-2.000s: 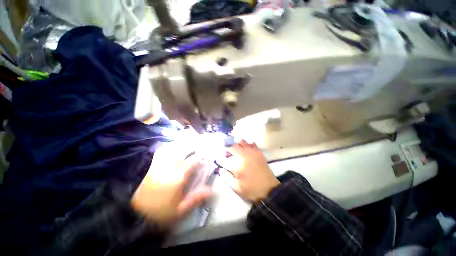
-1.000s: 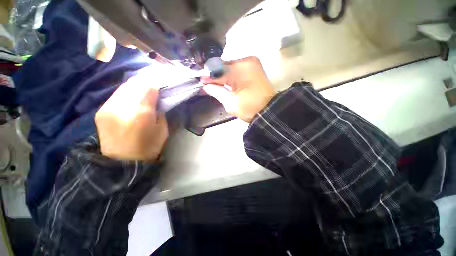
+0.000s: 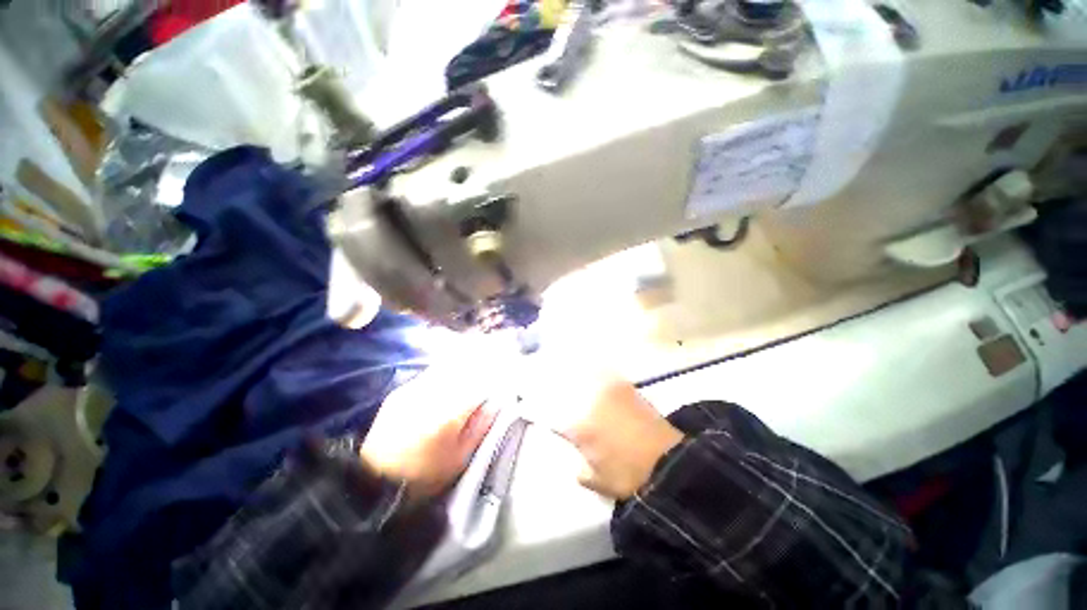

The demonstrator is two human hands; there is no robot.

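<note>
Navy fabric (image 3: 227, 358) lies bunched left of the needle, running under the lamp glare. A pale grey fabric piece with a narrow dark strip (image 3: 491, 479) comes down between my hands toward the front edge. My left hand (image 3: 427, 439) holds the pale piece's left side, fingers at the strip. My right hand (image 3: 614, 435) lies on the bed just right of it, below the needle; its fingertips are lost in the glare, so its hold cannot be told. The presser foot area (image 3: 507, 319) is washed out by the lamp.
The cream sewing machine (image 3: 620, 167) spans the back, with purple-marked black snips (image 3: 411, 141) on its head and a paper label (image 3: 757, 167) on its arm. A small keypad (image 3: 999, 346) sits at the bed's right end. Plastic bags (image 3: 149, 179) lie at the back left.
The view has tilted back up from the bed. My hands have shifted toward the front edge relative to the needle, and the pale piece with the dark strip now shows between them.
</note>
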